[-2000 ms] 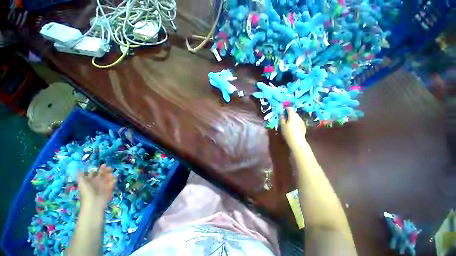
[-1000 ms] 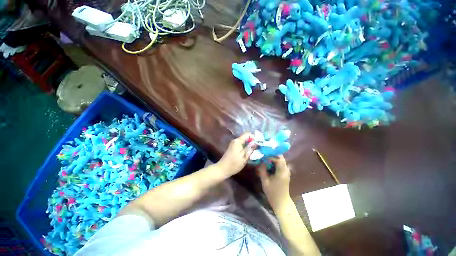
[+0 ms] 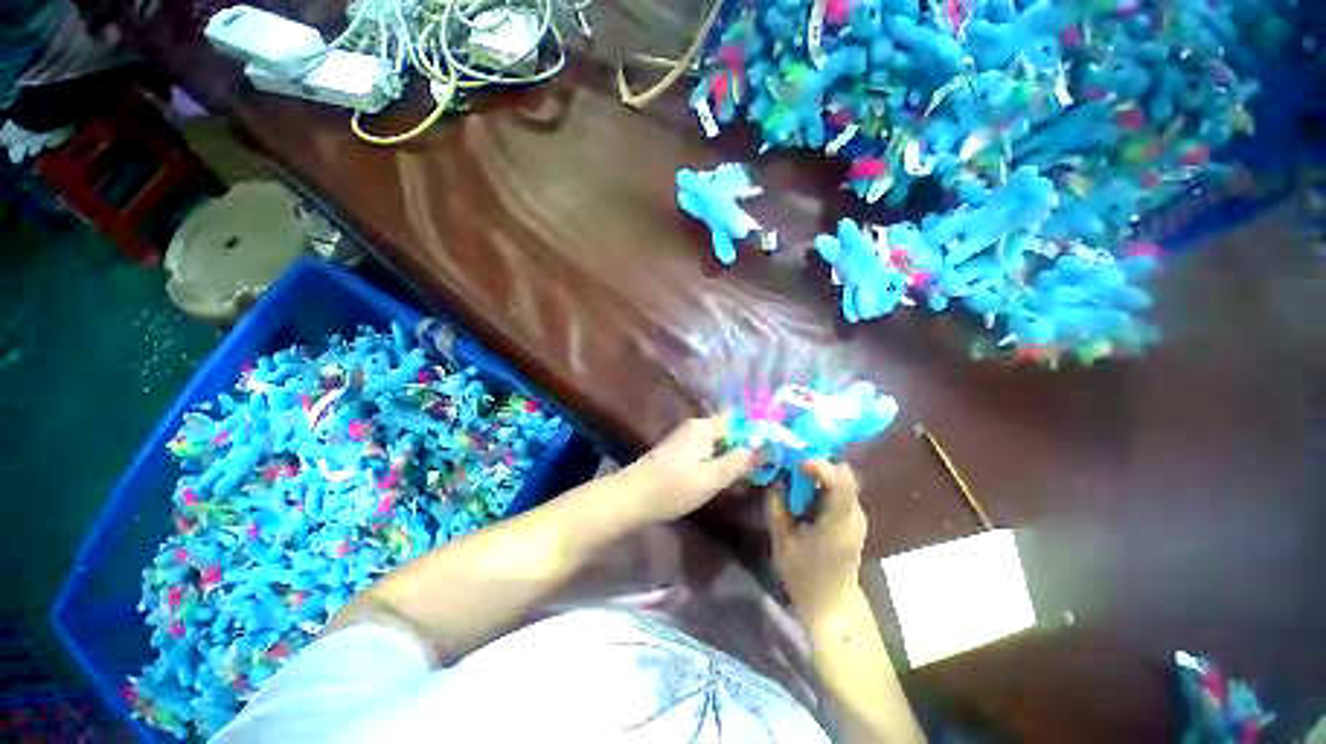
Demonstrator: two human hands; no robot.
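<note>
A bright blue plush toy (image 3: 836,417) with a pink part and pale parts is held above the near edge of the brown table. My left hand (image 3: 695,468) grips its left end. My right hand (image 3: 820,535) holds it from below, with something dark partly hidden between the fingers; I cannot tell what it is. A large heap of blue toys (image 3: 974,116) lies at the far side. One single toy (image 3: 718,208) lies apart, left of the heap.
A blue tub (image 3: 109,509) full of toys stands on the floor at the left, near a round stool (image 3: 240,250). White power strips (image 3: 313,73) and coiled cable lie far left. A paper card (image 3: 960,599) and thin stick (image 3: 953,477) lie right of my right hand.
My left hand has come from over the tub and my right from the heap; both now hold one toy. In the last second the toy has turned and moved slightly right.
</note>
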